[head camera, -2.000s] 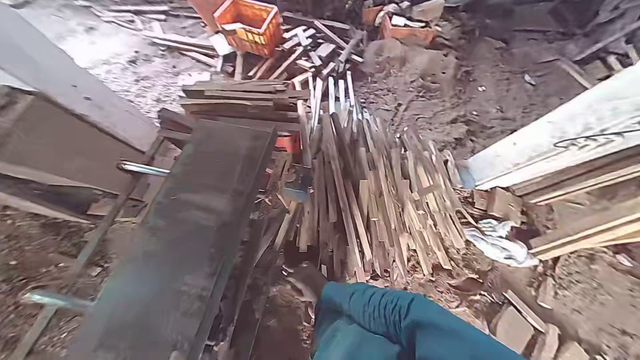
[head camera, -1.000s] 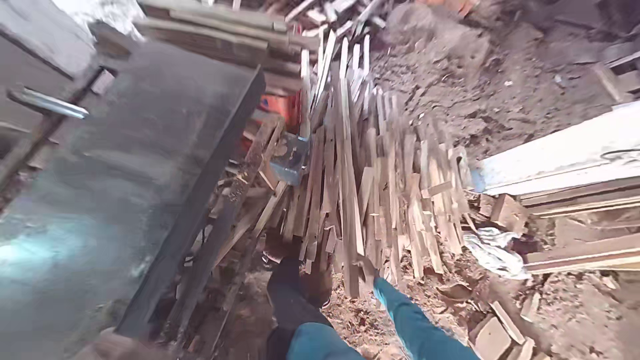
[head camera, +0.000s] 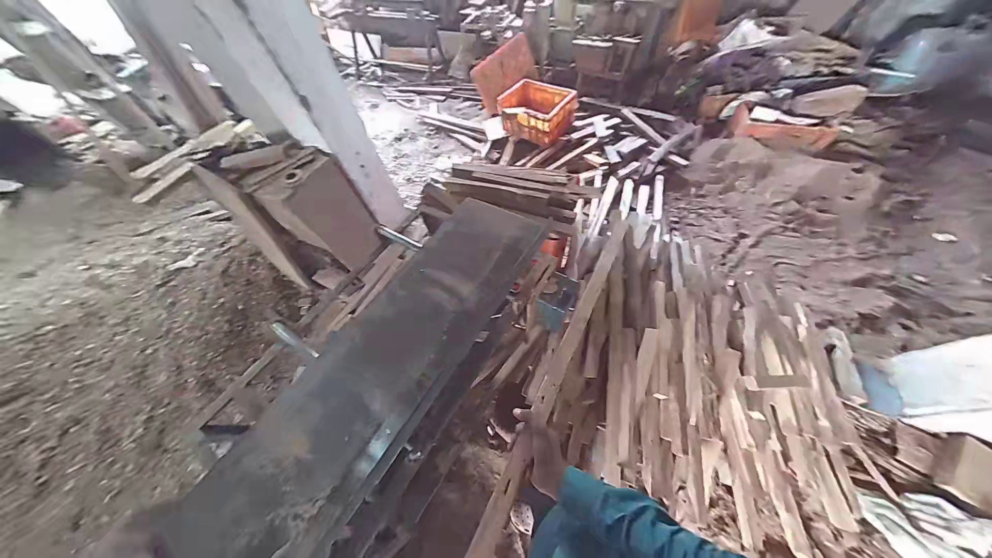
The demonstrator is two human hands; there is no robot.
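My right hand (head camera: 542, 453), in a teal sleeve, grips a long wooden strip (head camera: 570, 349) that slants from the bottom edge up over the heap. Beside it lies a large pile of long thin wooden strips (head camera: 690, 387). To the left of this hand stands a machine table with a dark flat metal top (head camera: 403, 310). A blurred shape at the bottom left, over the near end of the metal top, seems to be my left hand (head camera: 128, 539); its fingers cannot be made out.
An orange plastic crate (head camera: 539, 112) stands among scattered wood offcuts ahead. A pale pillar (head camera: 333, 101) rises behind the metal table, beside a brown box-like block (head camera: 325, 209). Stacked boards (head camera: 511, 186) lie at the table's far end. Cloth (head camera: 922, 527) lies at the lower right.
My right hand was low at the strip pile a second ago; now it is farther left, holding a long strip beside the metal table. The view has swung up and left.
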